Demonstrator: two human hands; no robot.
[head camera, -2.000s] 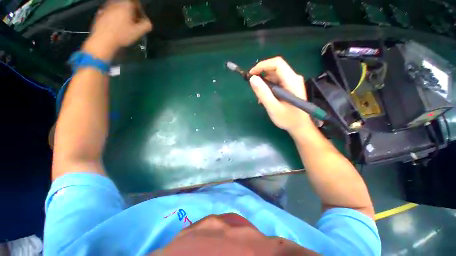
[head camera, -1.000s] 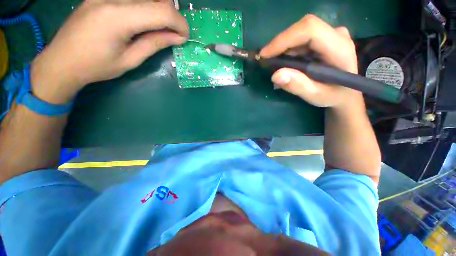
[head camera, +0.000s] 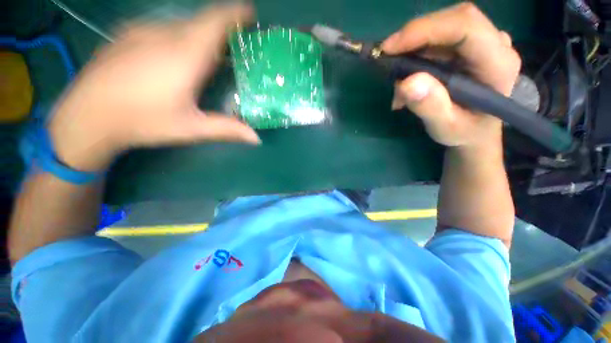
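Observation:
A bright green circuit board (head camera: 278, 77), blurred by motion, lies on the dark green mat in front of me. My left hand (head camera: 161, 84) is blurred at its left edge, thumb and fingers spread wide around that side, with a light blue band on the wrist. Whether it touches the board is unclear. My right hand (head camera: 459, 74) holds a black soldering iron (head camera: 482, 97) like a pen. The iron's tip end is near the board's upper right corner and is hard to make out. A thin silvery strand (head camera: 84, 21) runs at the upper left behind my left hand.
A yellow round item (head camera: 15, 86) and a blue cord (head camera: 57, 47) are at the left. Black equipment (head camera: 569, 100) with a pale round label stands beside my right hand. The mat's near edge (head camera: 281, 192) runs close to my body. Boxed items (head camera: 589, 291) are at the lower right.
My left thumb and fingers have spread apart from their pinch on the thin wire over the board. My right hand and the iron have moved right and slightly up, away from the board's middle.

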